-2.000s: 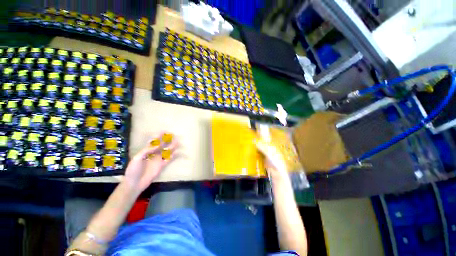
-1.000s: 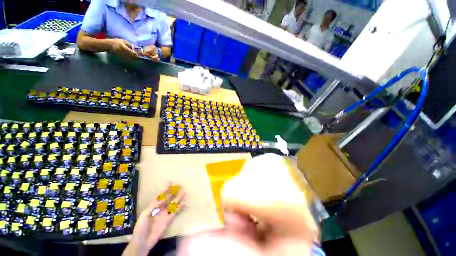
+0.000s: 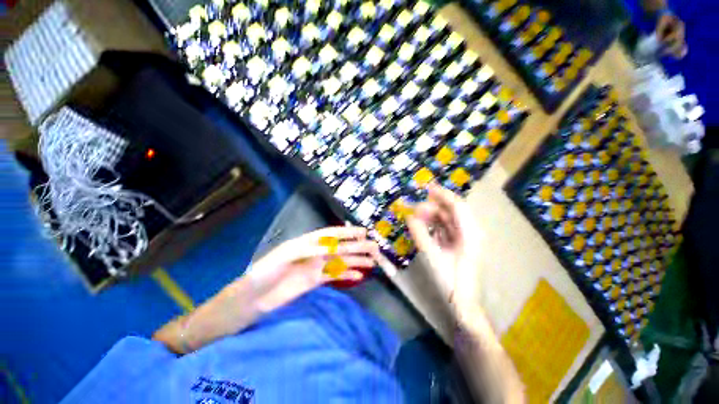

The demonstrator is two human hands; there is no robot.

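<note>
My left hand (image 3: 315,256) is palm up with fingers stretched beside the tray's near edge; amber tape pieces (image 3: 334,267) sit on its fingers. My right hand (image 3: 443,225) is bent over the near corner of the main black tray (image 3: 516,118), its fingertips beside an amber piece (image 3: 401,209). Blur hides whether they grip it. Most boards in this tray have pale tops (image 3: 355,106); those along the side by my right hand have amber tops (image 3: 460,177). An amber tape sheet (image 3: 545,335) lies on the tan board, right of my right forearm.
A tray of amber-topped boards (image 3: 611,197) is at right, another group (image 3: 544,43) beyond. White parts (image 3: 668,106) and a person's hand (image 3: 671,35) are at top right. White cables (image 3: 87,185) and a carton of white parts (image 3: 51,59) are at left. A clear bag (image 3: 607,379) is at lower right.
The view has swung left, showing the cables and carton. My right hand has moved from the tape sheet to the main tray's corner. My left hand now lies sideways by the tray edge.
</note>
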